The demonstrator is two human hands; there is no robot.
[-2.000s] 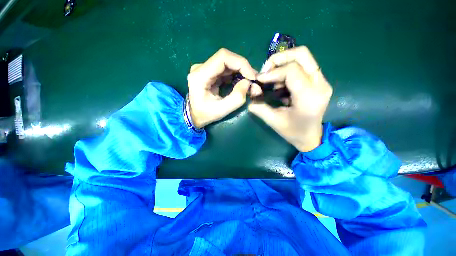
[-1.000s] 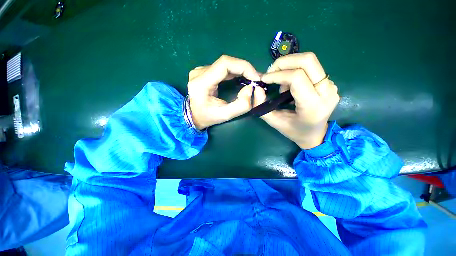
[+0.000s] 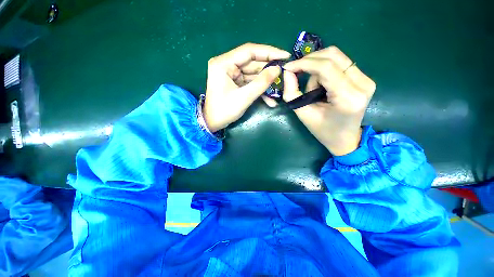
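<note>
My left hand [image 3: 235, 86] holds a small dark round unit [image 3: 275, 89] between thumb and fingers, its face turned up with a yellow spot and whitish marks showing. My right hand [image 3: 336, 97] has its fingertips at the unit's upper right edge. A flat matte-black tool [image 3: 307, 99] lies across the right palm, held by that hand. Whatever is between the right fingertips is too small to tell. A second dark unit [image 3: 307, 45] with a yellow centre and a whitish edge lies on the green belt just beyond my right hand.
The dark-green belt [image 3: 162, 54] spans the view, its near edge in front of my body. Another small dark unit [image 3: 52, 13] lies at the far left. Dark equipment with a white striped label [image 3: 12, 71] stands at the left edge. A neighbour's blue sleeve [image 3: 24, 227] shows lower left.
The held unit has turned from edge-on to face-up. Both hands have shifted slightly, the right one to the right. The far-left unit has drifted left. The black tool now shows across the right palm.
</note>
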